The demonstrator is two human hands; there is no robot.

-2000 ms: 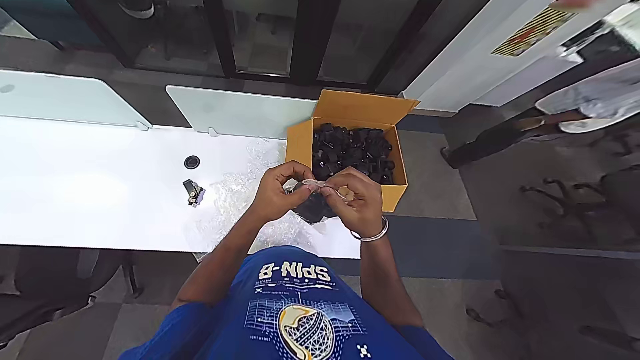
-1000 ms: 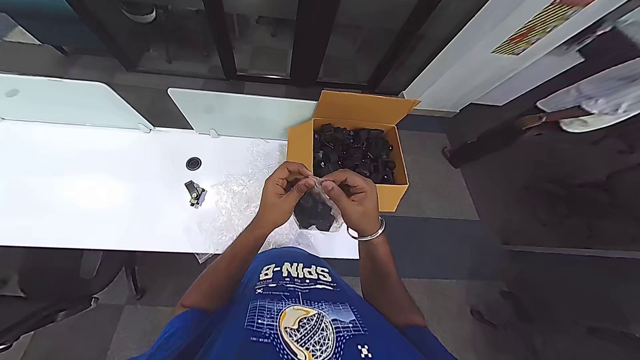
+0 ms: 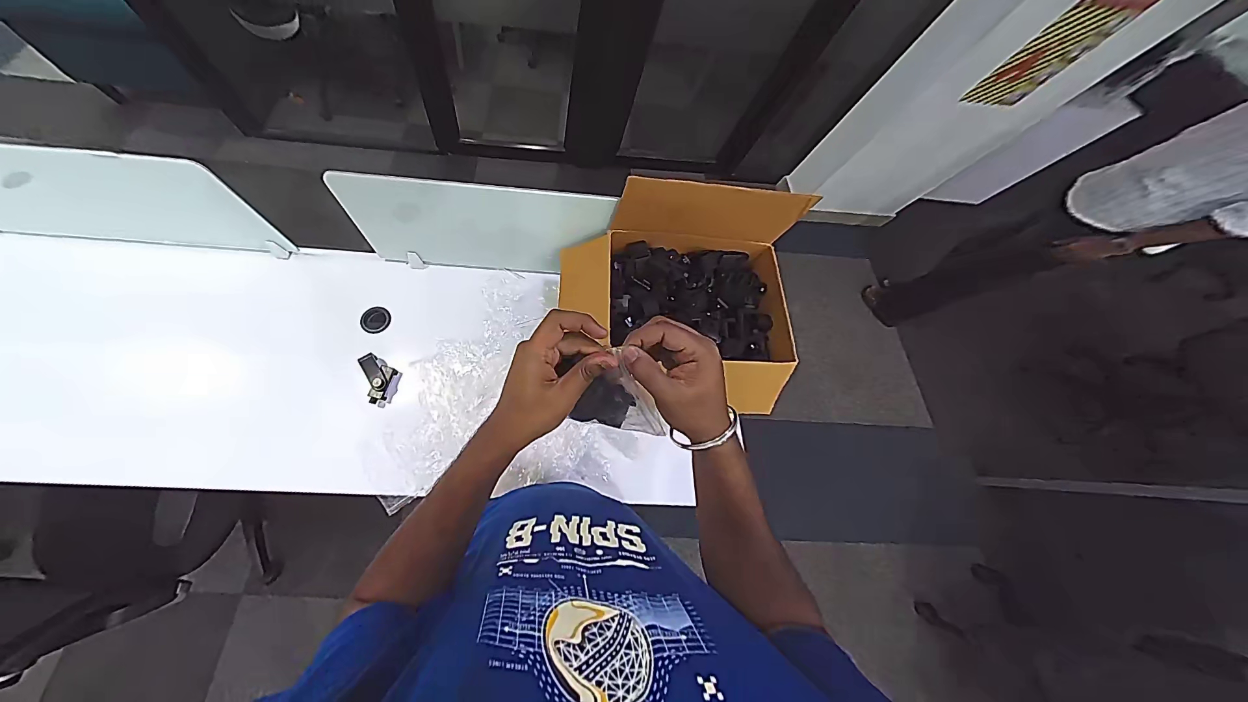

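Between them, my left hand (image 3: 554, 375) and my right hand (image 3: 678, 375) pinch the top edge of a clear plastic bag (image 3: 641, 409), fingertips nearly touching. A black object (image 3: 603, 402) shows in or behind the bag, partly covered by my fingers; its kind is unclear. Just beyond my hands stands an open cardboard box (image 3: 583, 288) filled with many black plastic parts (image 3: 692, 283). Crumpled clear plastic bags (image 3: 458, 400) lie heaped on the white table to the left of my hands.
On the white table (image 3: 175, 361) lie a black round disc (image 3: 375, 320) and a small black and silver device (image 3: 378, 378). Frosted divider panels (image 3: 468, 216) line the far edge. A chair (image 3: 117, 546) is at lower left. Another person (image 3: 1160, 175) stands at the right.
My hands have stayed at the bag, with the fingers shifting along its top edge. The bag and its dark object hang more visibly below my fingers than two seconds ago.
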